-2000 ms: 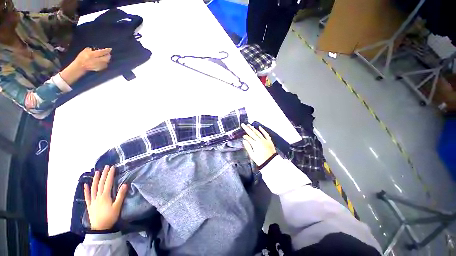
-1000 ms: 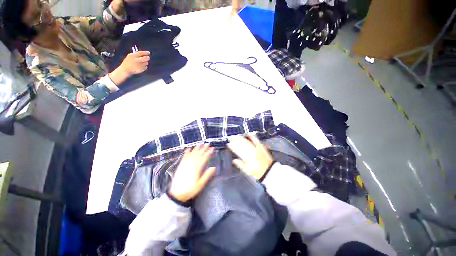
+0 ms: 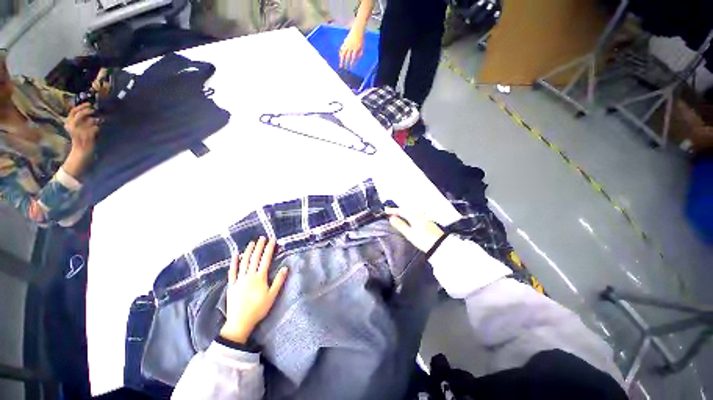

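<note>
A denim jacket, pale grey-blue side up, lies over the near table edge and hangs towards me. A dark plaid band with white lines runs along its far edge on the white table. My left hand lies flat on the denim just below the plaid band, fingers apart. My right hand is at the right end of the band, its fingertips at the seam edge; whether they pinch the cloth cannot be told.
A black clothes hanger lies on the white table. A person at the left handles a black garment. Another person's hand reaches over a blue crate at the far end. Plaid and dark garments hang along the table's right side.
Since one second ago my hands have moved apart, the right one to the band's right end. The view has shifted. A person's arm now shows over the blue crate.
</note>
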